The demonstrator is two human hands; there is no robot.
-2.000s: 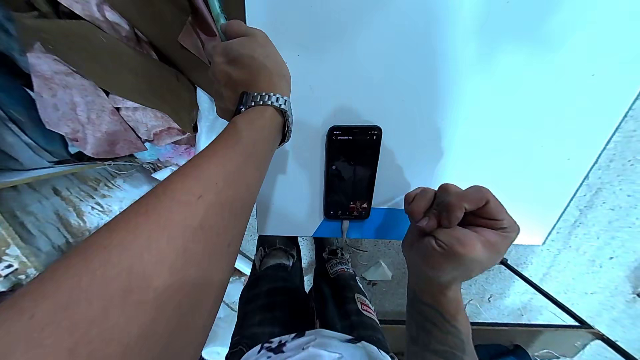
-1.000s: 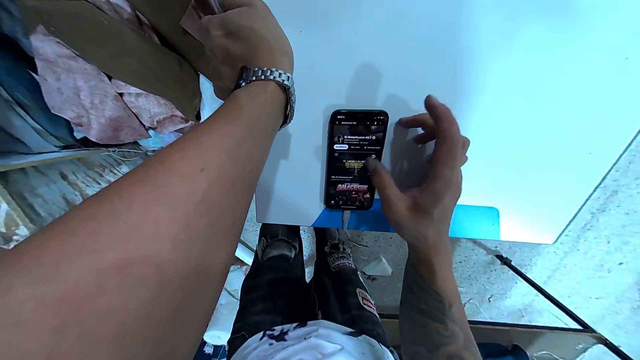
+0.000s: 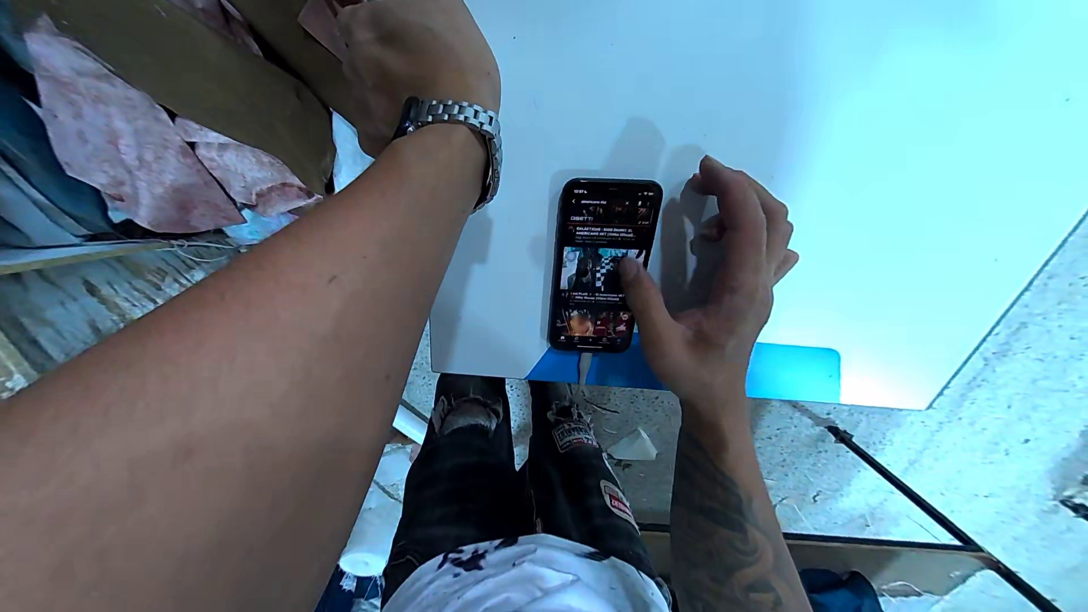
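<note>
A smartphone [image 3: 602, 263] with a lit screen lies on the white tabletop [image 3: 850, 212], a cable plugged into its lower end. My right hand [image 3: 722, 280] rests beside it with the thumb on the screen and the fingers apart, holding nothing. My left hand [image 3: 416, 68], with a metal-band watch [image 3: 459, 115] on the wrist, is at the top left near the fabric pieces. Its fingers are largely cut off by the frame edge, so whether it grips anything is hidden.
Pink mottled fabric pieces [image 3: 127, 127] and olive fabric [image 3: 187, 76] are piled at the left. A blue patch [image 3: 795, 371] lines the table's near edge. Below are my legs, a black rod [image 3: 909, 493] and scraps on the speckled floor.
My right hand has gone from a fist to spread fingers with the thumb on the phone. The screen has changed from mostly dark to a list of pictures, which has since moved on.
</note>
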